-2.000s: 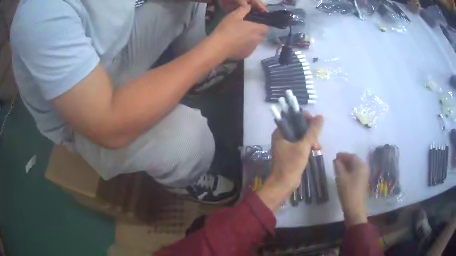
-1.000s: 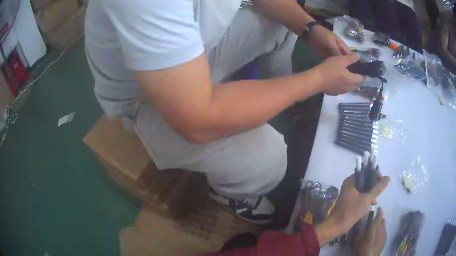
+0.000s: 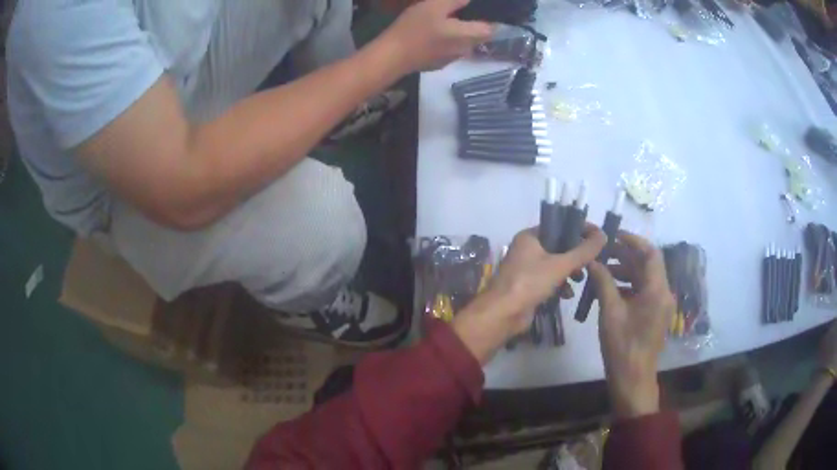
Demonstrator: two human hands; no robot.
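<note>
My left hand holds several black rods upright as a small bundle, their white tips pointing up and away. My right hand holds a single black rod between thumb and fingers, tilted, white tip up, just right of the bundle. More dark rods lie on the white table under and behind my left hand, partly hidden. A row of side-by-side black rods with white tips lies farther off, in front of the seated neighbour.
Bagged cable sets with yellow ends lie left and another bag lies right of my hands. A crumpled small-parts bag is mid-table. Another rod group lies right. A neighbour's arm and knee are at left.
The view has swung back right and down from the neighbour. My right hand has risen from the table beside the bundle and now holds one rod. My left hand still holds its bundle.
</note>
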